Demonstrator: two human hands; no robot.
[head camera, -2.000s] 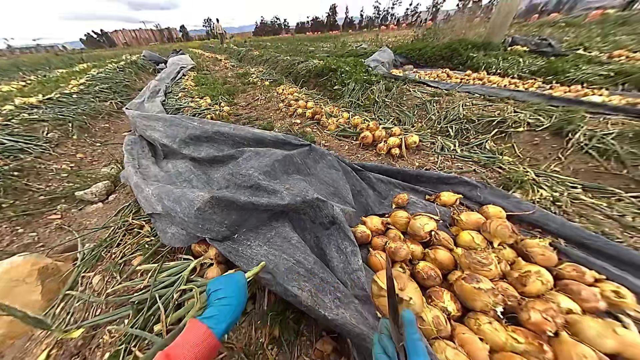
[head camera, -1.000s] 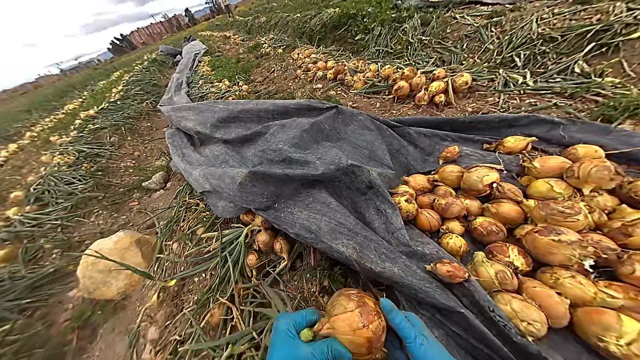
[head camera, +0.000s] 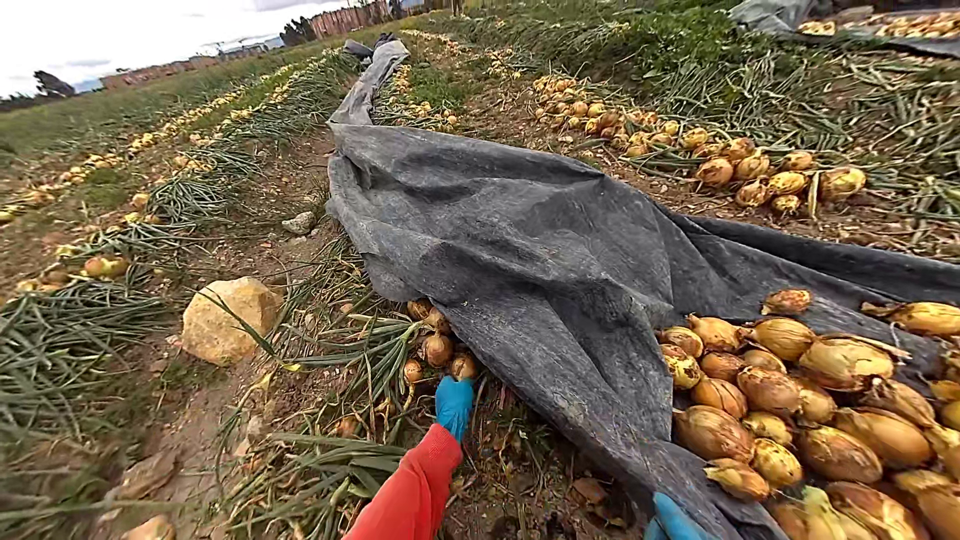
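Note:
My left hand, in a blue glove below a red sleeve, reaches to an onion at the edge of a dark fabric sheet. Its fingertips touch the onion; whether they grip it is hidden. Several onions with green tops lie just beyond. My right hand, also blue-gloved, shows only in part at the bottom edge, over the sheet and left of a heap of onions. What it holds, if anything, is out of view.
A large pale rock and a smaller stone lie on the soil at left. Rows of pulled onions run along the field on both sides of the sheet. Cut green leaves cover the ground near my left arm.
The large onion between my hands a second ago is no longer in view there. My left hand has reached forward to the onions by the sheet. My right hand has moved away from it, to the right.

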